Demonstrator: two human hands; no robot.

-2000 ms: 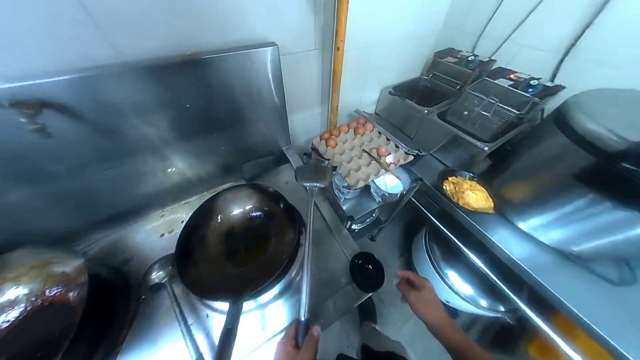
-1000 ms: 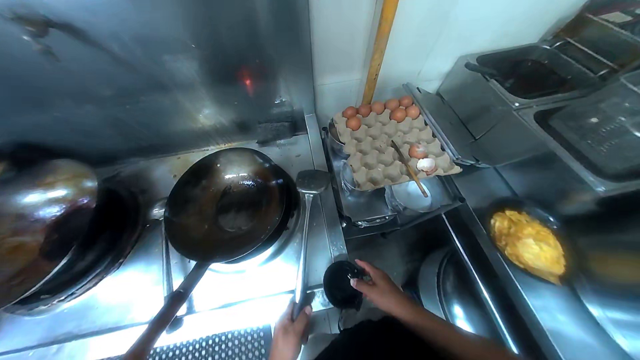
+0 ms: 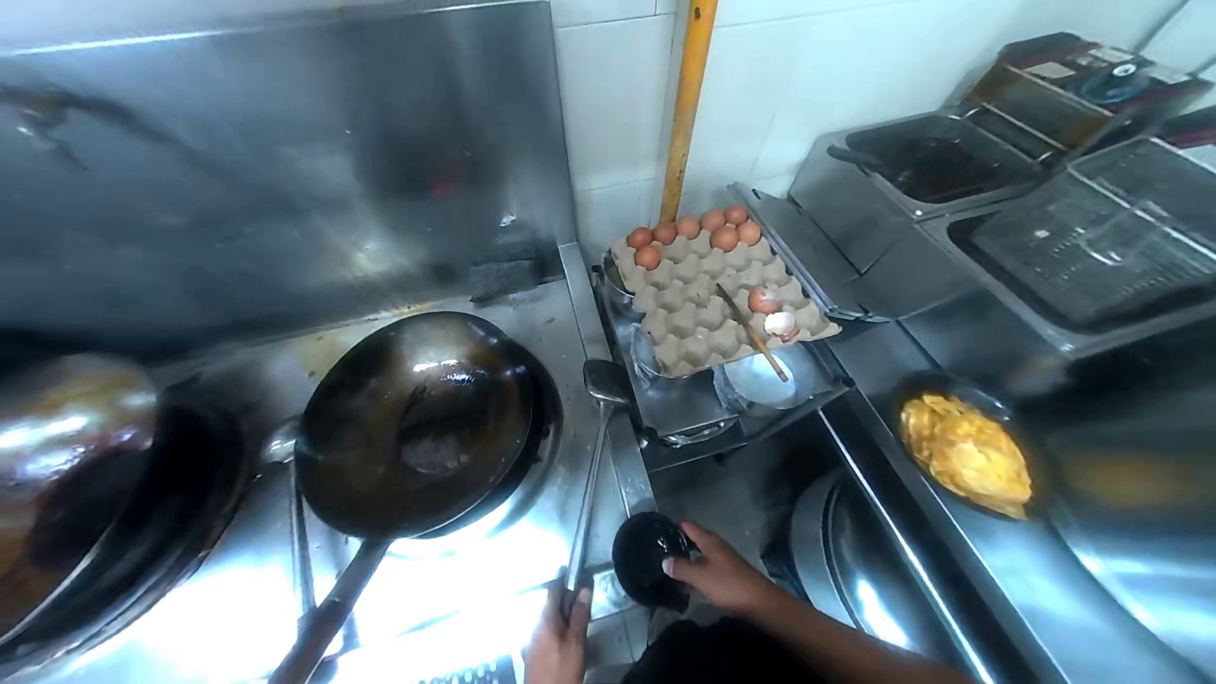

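Note:
My left hand grips the handle of a metal wok spatula, whose blade rests at the stove's right edge. A small black bowl is in my right hand, thumb at its rim. Left of the spatula, a dark wok sits on the burner, its handle pointing toward me. A ladle lies between it and another wok at far left. Beyond my hands, an egg tray holds brown eggs, cracked shells and a wooden-handled utensil.
Cooked egg fills a black dish on the right counter. Behind it stand fryers with metal lids. A round metal pot stands low at right. An orange pole leans near the tiled wall, beside the steel splashback.
My right hand, beside the black bowl two seconds ago, has moved left and taken hold of it. My left hand keeps the spatula. The view has shifted.

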